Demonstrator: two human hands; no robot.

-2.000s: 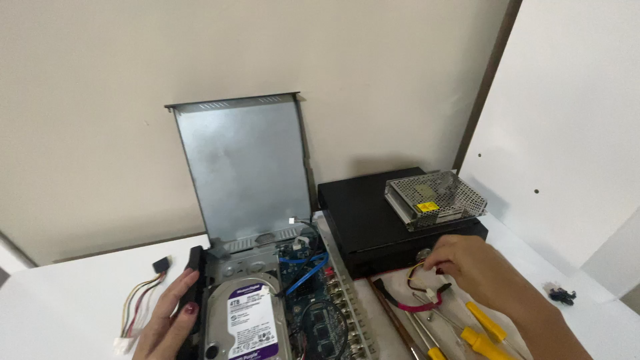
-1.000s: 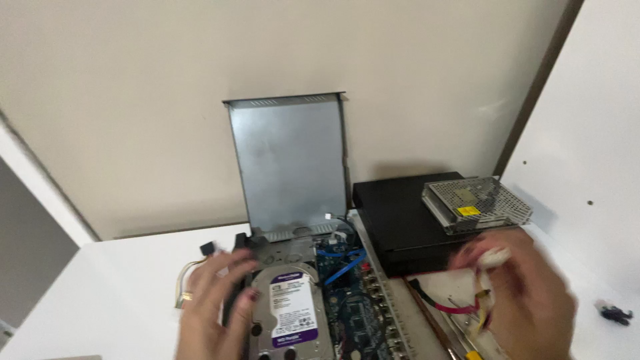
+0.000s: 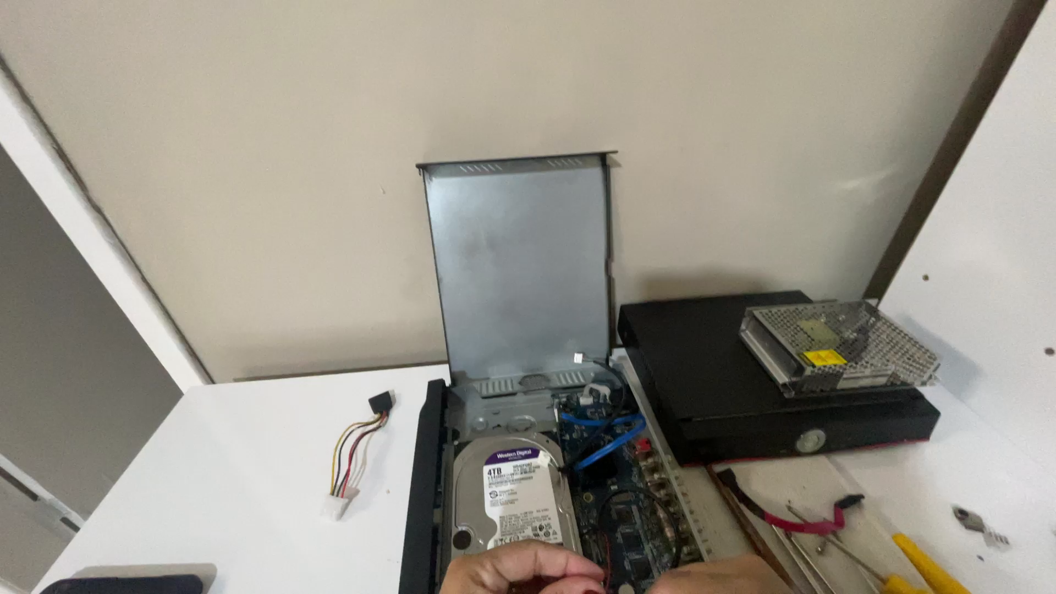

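Note:
An opened video recorder chassis (image 3: 483,425) holds a Western Digital 4TB hard drive (image 3: 528,495) beside a blue circuit board (image 3: 590,487). Blue cables (image 3: 610,445) loop above the board, and a thin black cable ends in a small white connector (image 3: 578,358). At the bottom edge, my left hand (image 3: 528,569) has thumb and finger close together over the drive's near end, by a thin red wire (image 3: 608,561). Close to its right, over the board, is my right hand (image 3: 718,576), mostly cut off. What either hand holds is hidden.
The metal cover (image 3: 520,264) leans upright against the wall. On the right, a perforated power supply (image 3: 850,346) rests on a black case (image 3: 701,355). Nearer lie a red cable (image 3: 800,524) and yellow-handled screwdrivers (image 3: 928,565). A power adapter cable (image 3: 355,450) lies on the left.
My right hand has picked up a cable with coloured wires beside the tools and moved left to the recorder. My left hand has left the recorder's side and come over the drive's near end.

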